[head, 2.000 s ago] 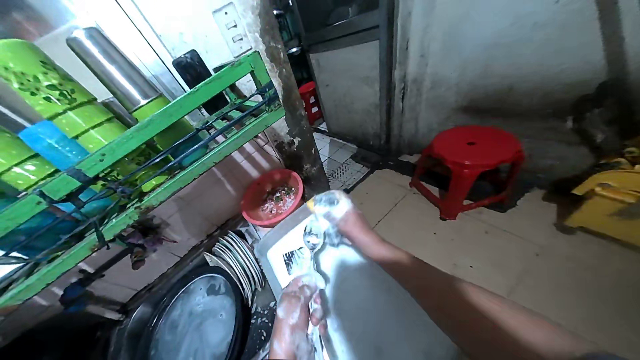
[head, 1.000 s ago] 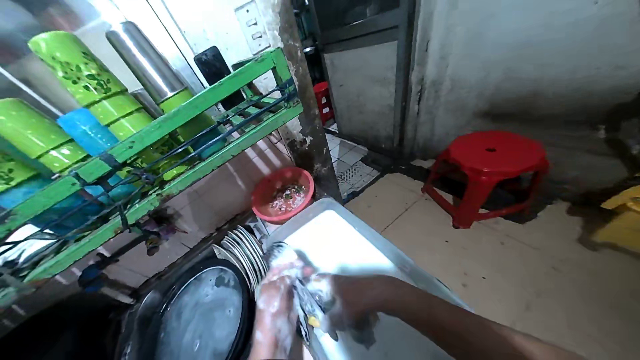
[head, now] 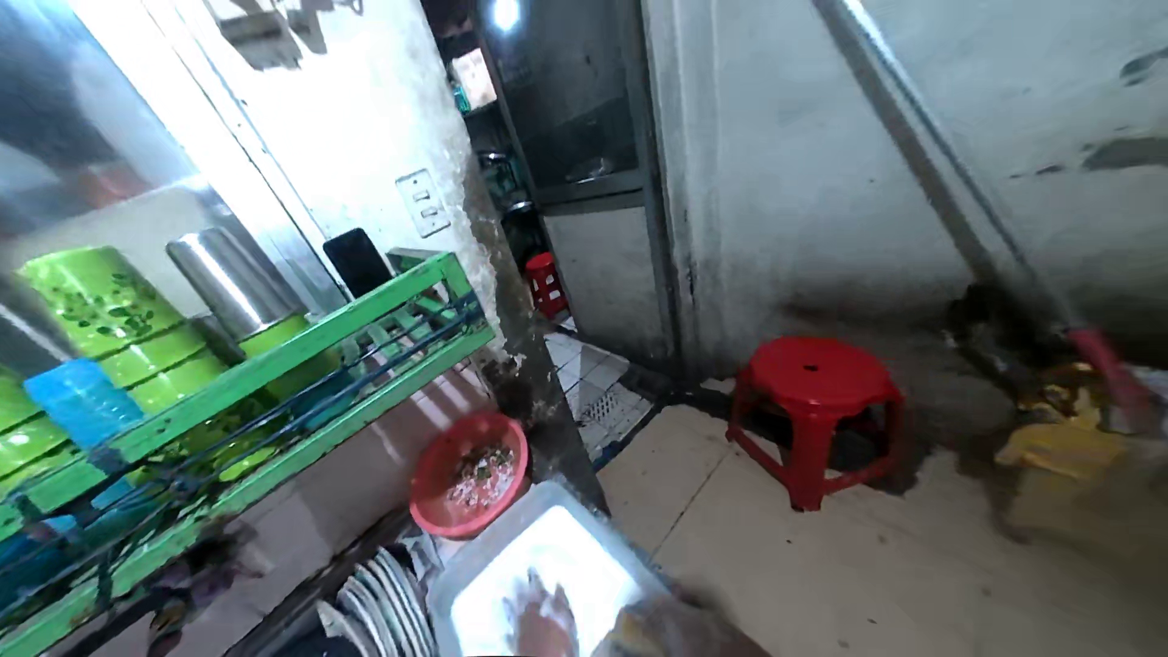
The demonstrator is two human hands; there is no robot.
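Observation:
At the bottom edge of the head view, my left hand [head: 541,620] reaches over a pale rectangular tub [head: 456,570] with whitish, bright contents; its fingers look spread and wet, partly cut off by the frame. My right hand [head: 680,630] is blurred at the tub's right side, with something yellowish at its fingers that I cannot make out. A stack of plates [head: 392,598] stands on edge just left of the tub. Behind the tub sits a red plastic basin [head: 470,474] with food scraps in it.
A green rack [head: 292,365] with green cups [head: 109,301], a steel cup [head: 233,278] and a phone [head: 356,262] runs along the left. On the tiled floor at right stand a red plastic stool [head: 817,383] and a yellow object [head: 1063,447] by a long pole [head: 958,164].
My hands, together over cutlery and suds earlier, are now apart and lower in the frame. The cutlery no longer shows. The view has tilted up.

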